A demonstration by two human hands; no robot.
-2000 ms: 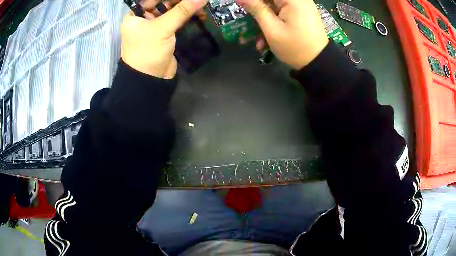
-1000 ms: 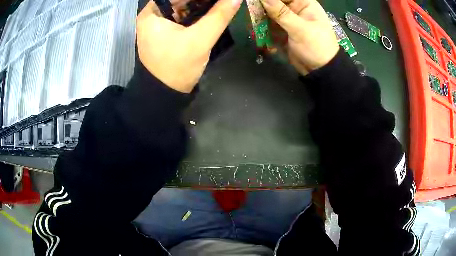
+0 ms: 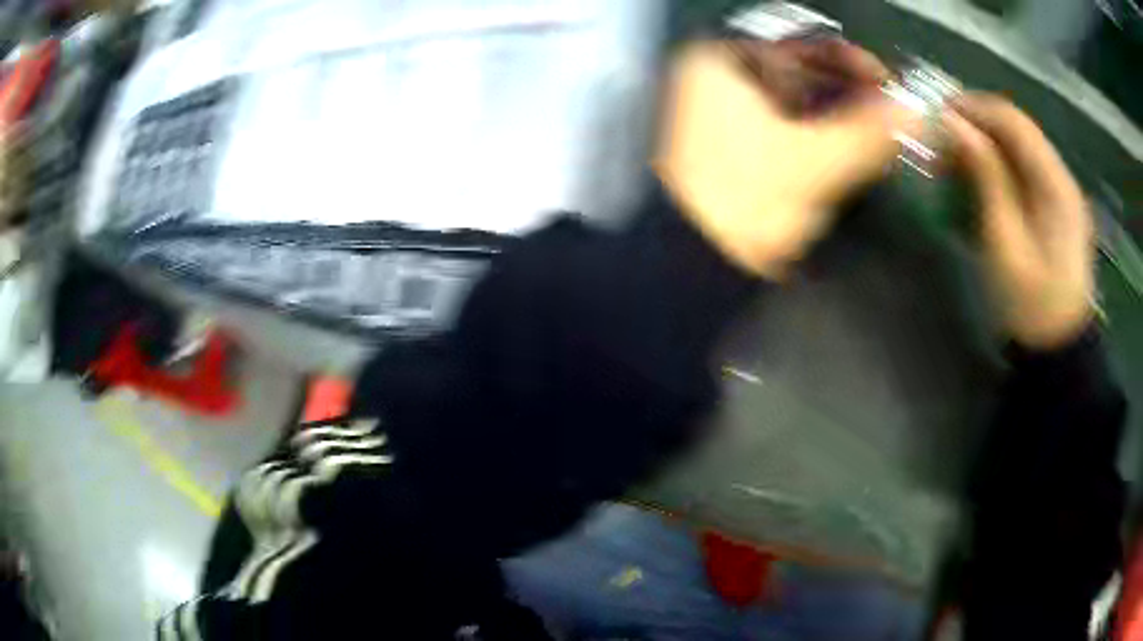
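Observation:
The view is strongly blurred. My left hand [image 3: 771,157] is at the upper right of centre, its fingers around a dark housing [image 3: 808,78] that is mostly hidden. My right hand [image 3: 1034,207] is to the right of it, its fingertips at a silvery and green circuit board [image 3: 925,110] between the two hands. Both things are held above the dark green bench mat [image 3: 840,413]. Whether board and housing touch cannot be told.
The housing tray [image 3: 414,292] with a white sheet [image 3: 414,138] over it lies at the left. A small pale bit [image 3: 742,373] lies on the mat. A red object [image 3: 163,369] is beyond the bench at the lower left. The bench's front edge crosses near my lap.
The view has swung left, so hands and bench appear further right and the orange-red tray is almost out of view. The board and housing are still at my hands.

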